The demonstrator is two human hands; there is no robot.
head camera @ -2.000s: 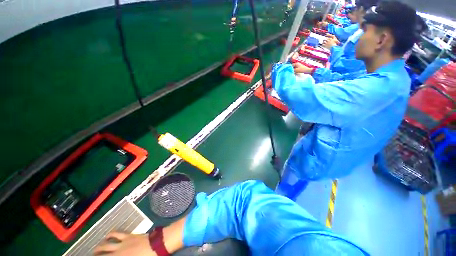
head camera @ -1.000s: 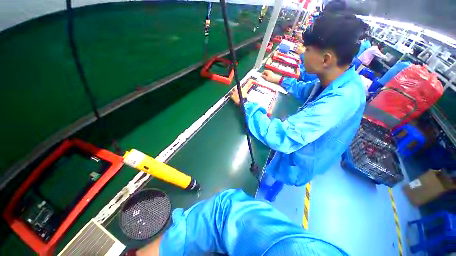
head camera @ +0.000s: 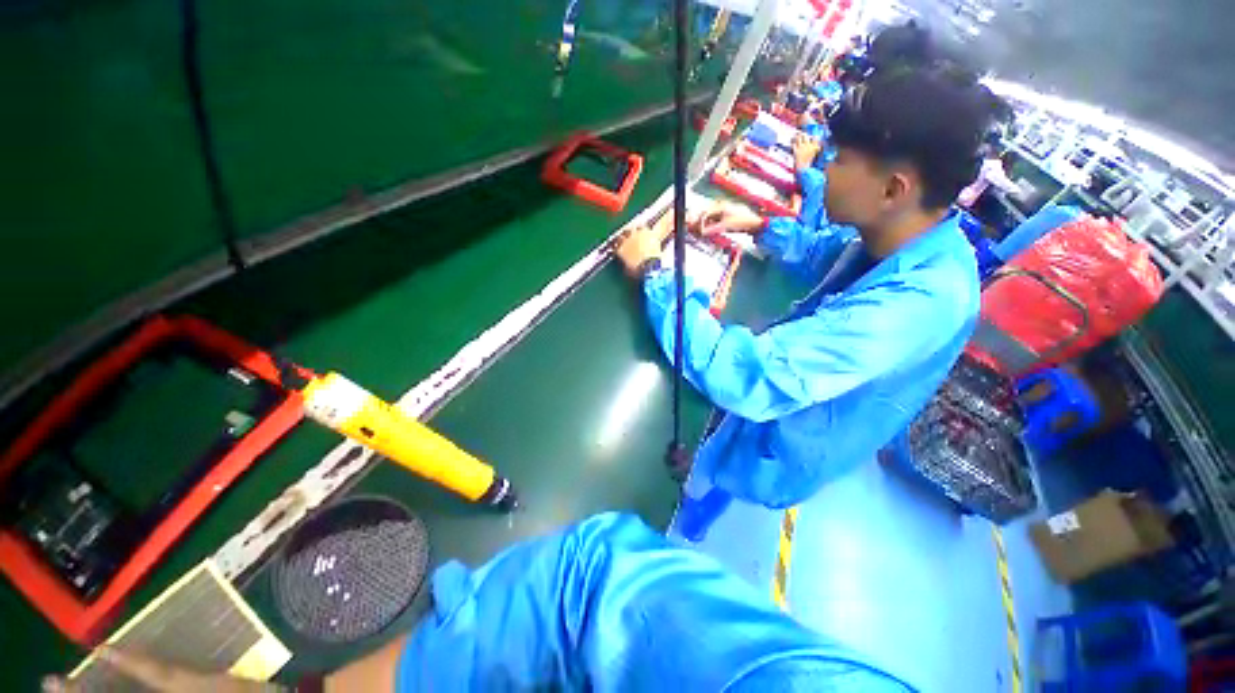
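My right hand point(head camera: 169, 672) is blurred and cut off by the bottom edge at the lower left, over the near edge of a pale adhesive sheet point(head camera: 197, 623); its fingertips and anything in them are unclear. My left hand is not in view. Beyond the sheet, a red fixture point(head camera: 203, 506) on the green belt frames an open black tablet unit point(head camera: 75, 521). A yellow-orange screwdriver point(head camera: 406, 436) lies across the chipped rail, its cord end close to the fixture, its dark tip over the bench. A round black mesh dish point(head camera: 352, 569) sits beside the sheet and holds tiny bright bits.
A worker in a blue smock point(head camera: 840, 325) works at the bench on the right. A black cord point(head camera: 679, 271) hangs before that worker. Another red fixture point(head camera: 596, 172) sits farther along the belt. The chipped white rail point(head camera: 474, 355) divides belt and bench.
The view has turned right, then shifted slightly. My right hand has gone from resting on the sheet to lower left, at its near edge. The neighbouring worker's hands now reach over a red fixture.
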